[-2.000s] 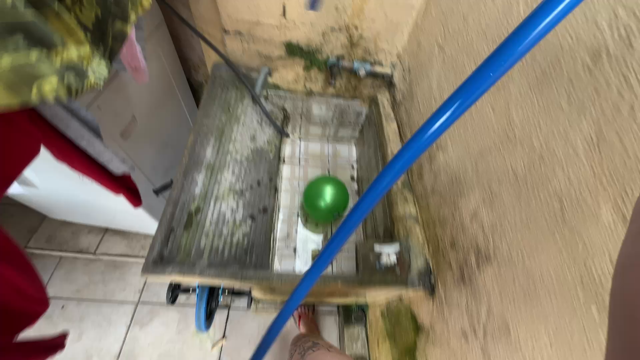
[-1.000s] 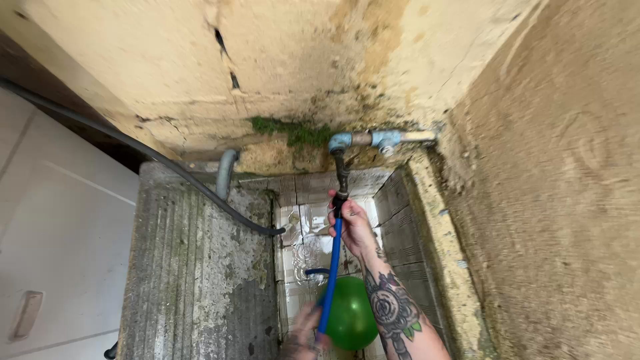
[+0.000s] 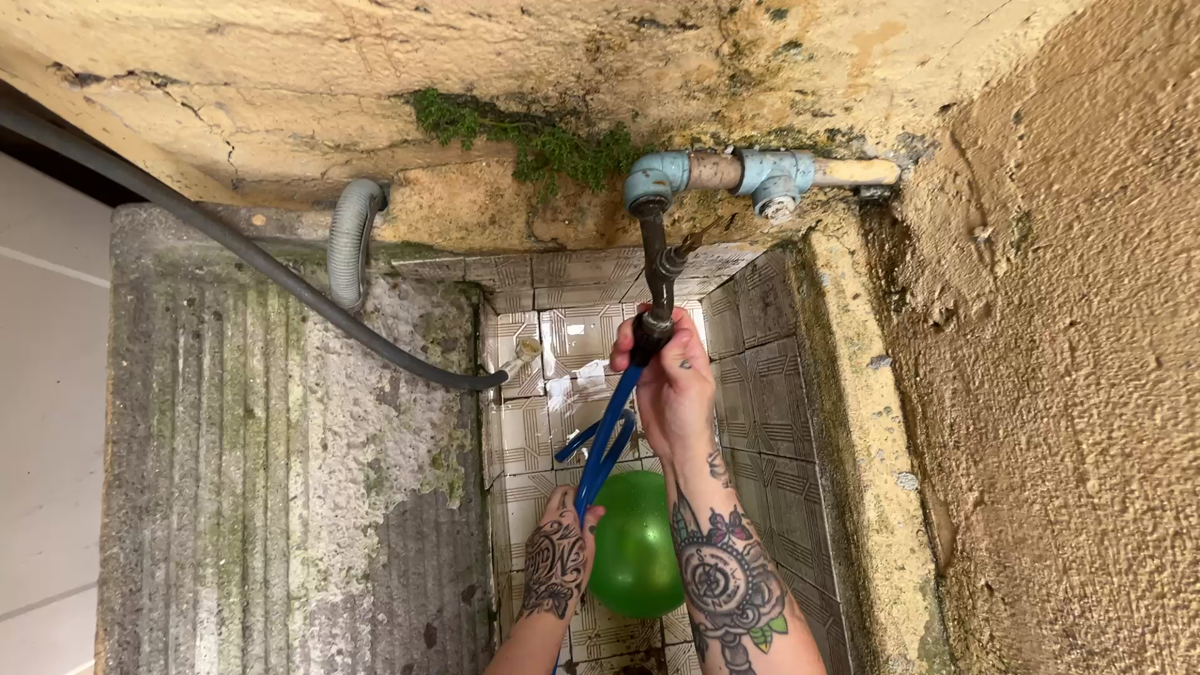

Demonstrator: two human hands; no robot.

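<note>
My right hand (image 3: 670, 375) closes around the black hose connector (image 3: 651, 336) at the lower end of a dark metal faucet (image 3: 660, 258). A blue hose (image 3: 619, 403) runs down from this connector. Lower down, my left hand (image 3: 561, 553) grips the blue hose, which folds into a loop there; one hose end shows above the basin floor. A green balloon (image 3: 639, 544) lies in the tiled basin between my forearms, partly behind them.
Left of the basin is a ribbed concrete washboard (image 3: 225, 450). A gray drain hose (image 3: 375, 347) crosses it into the basin. A corrugated pipe (image 3: 352, 244), blue pipe fittings (image 3: 778, 176) and green moss (image 3: 562, 150) are along the back wall. A rough wall (image 3: 1059, 375) rises at right.
The view has moved in to the faucet. Since one second ago, my left hand, blurred then, has come up beside the balloon on the hose. My right hand stays at the connector.
</note>
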